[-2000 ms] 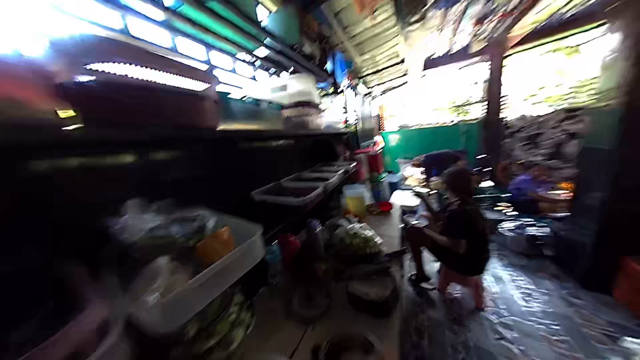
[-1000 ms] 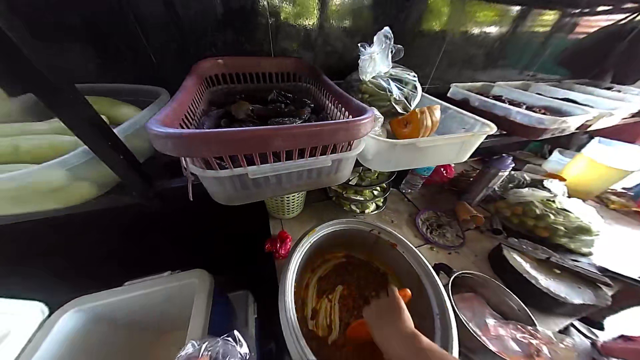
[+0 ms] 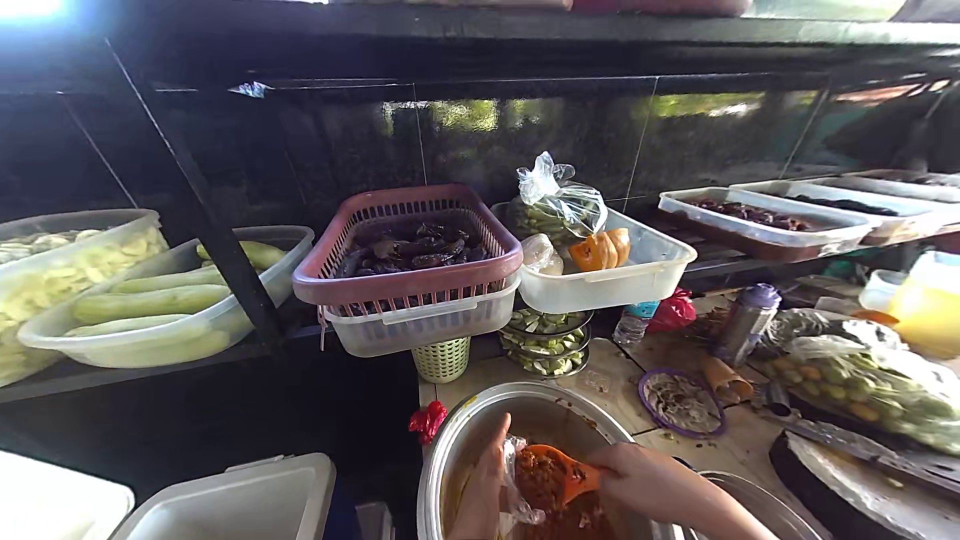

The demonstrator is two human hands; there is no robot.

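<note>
My right hand (image 3: 626,480) grips the handle of an orange plastic ladle (image 3: 574,478) over a large metal pot (image 3: 480,416). The ladle's bowl is filled with reddish-brown food. Close to its left side, my left hand (image 3: 491,469) is upright inside the pot's opening, with a clear plastic bag (image 3: 514,495) against its palm and fingers. The bag's mouth is beside the ladle. More of the reddish-brown food (image 3: 574,521) lies lower in the pot. The frame's bottom edge cuts off the pot and both forearms.
A shelf above holds a mauve basket (image 3: 409,277) of dark produce, a white tub (image 3: 637,277) with pumpkin, and gourds (image 3: 157,300). On the tiled counter stand stacked plates of cut vegetables (image 3: 547,341), a steel flask (image 3: 746,322), a purple-rimmed dish (image 3: 682,403) and a round chopping block (image 3: 862,487).
One second ago only my right hand showed, low in the pot with the orange ladle. Now the ladle is raised with food in it, and my left hand with the clear bag is beside it.
</note>
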